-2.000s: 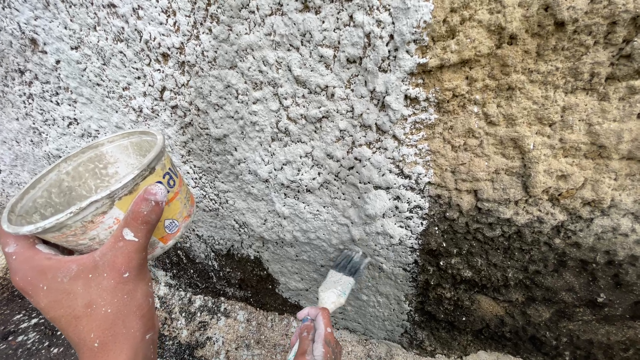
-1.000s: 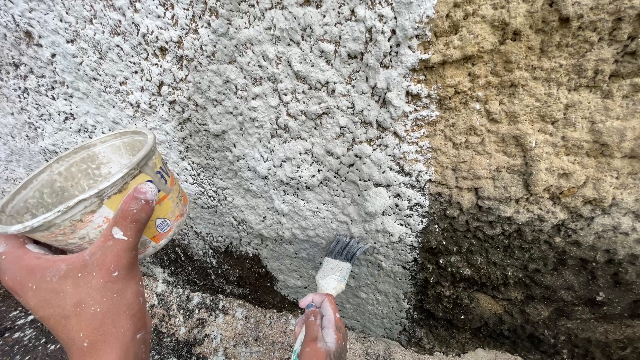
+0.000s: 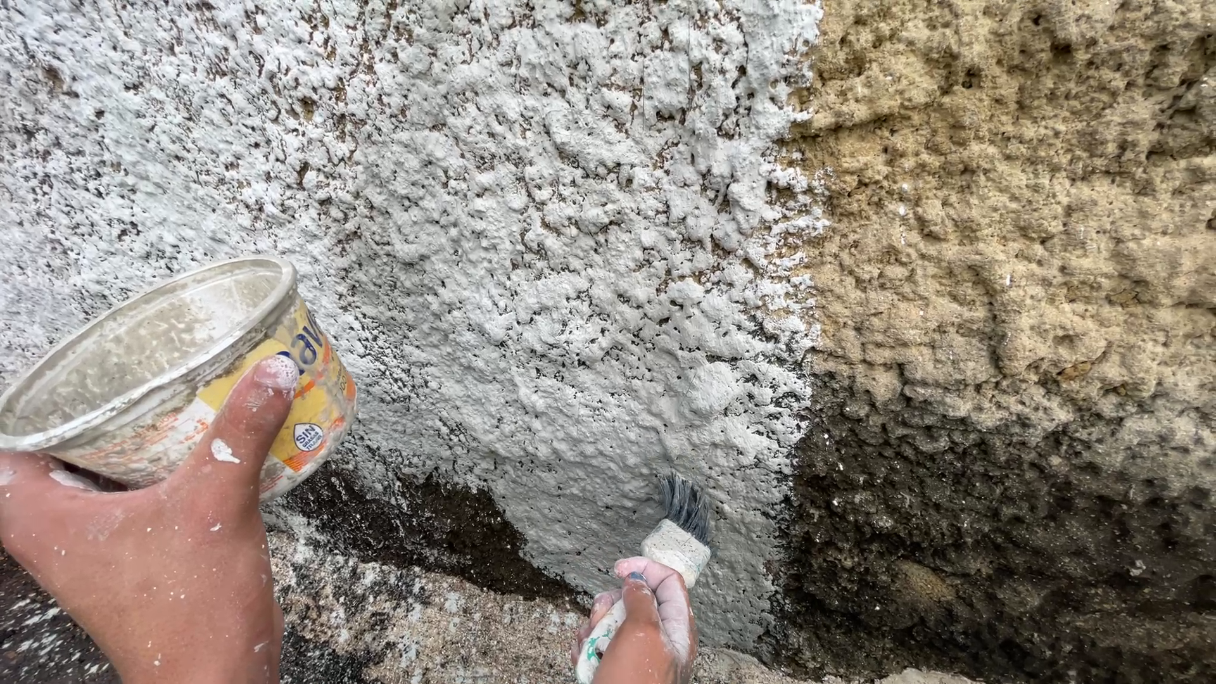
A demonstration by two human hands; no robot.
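Note:
My left hand (image 3: pixel 190 541), spotted with white paint, grips a round plastic tub (image 3: pixel 171 380) at the left; the tub is tilted, smeared with white and bears a yellow printed label. Its inner wall is coated with paint, and its bottom is hidden. At the lower middle, my right hand (image 3: pixel 646 617) holds a paintbrush (image 3: pixel 676 546) by its white handle. The dark bristles point up and touch the freshly coated, greyish-white part of the rough wall (image 3: pixel 570 361). Paint covers the fingertips of my right hand.
Bare tan wall (image 3: pixel 1007 218) lies to the right of a ragged paint edge, with a dark, damp-looking band (image 3: pixel 950 532) below it. Another dark uncoated patch (image 3: pixel 427 532) shows low at the left. A rough, paint-spattered ledge (image 3: pixel 427 617) runs along the wall's foot.
The brush has changed its tilt: its bristles leaned up to the right two seconds ago and now lean up to the left. The tub stays in my left hand.

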